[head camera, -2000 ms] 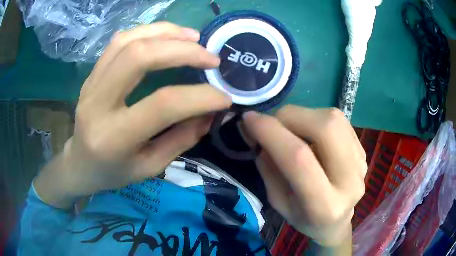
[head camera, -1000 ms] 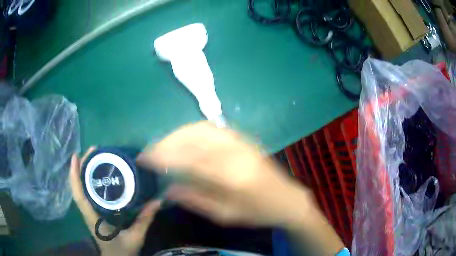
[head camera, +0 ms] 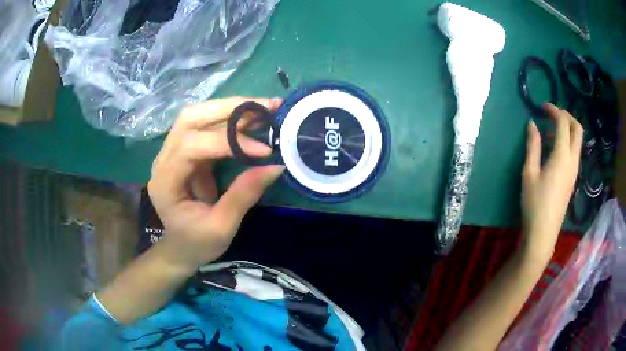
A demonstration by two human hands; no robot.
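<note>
The dark blue speaker (head camera: 386, 140) stands on the green bench at its front edge, its end face up, with a white ring around a black disc marked "H@F". A small black strap loop (head camera: 233, 130) sticks out from its left side. My left hand (head camera: 206, 164) holds the speaker's left side, with the loop over its fingers. My right hand (head camera: 552, 164) is at the right, fingers apart and empty, its fingertips at the lower edge of a black trim ring (head camera: 523, 83). It cannot be told whether they touch the ring.
A wrapped mallet (head camera: 470, 82) lies between the speaker and my right hand. More black rings (head camera: 596, 130) are piled at the right. A clear plastic bag (head camera: 151, 75) and a carton (head camera: 36, 103) are at upper left. A red crate (head camera: 460, 288) and a plastic bag (head camera: 590, 274) are at lower right.
My right hand has left the speaker and moved right to the black rings. My left hand still holds the speaker, now at the bench edge with its loop pointing left. The view has shifted.
</note>
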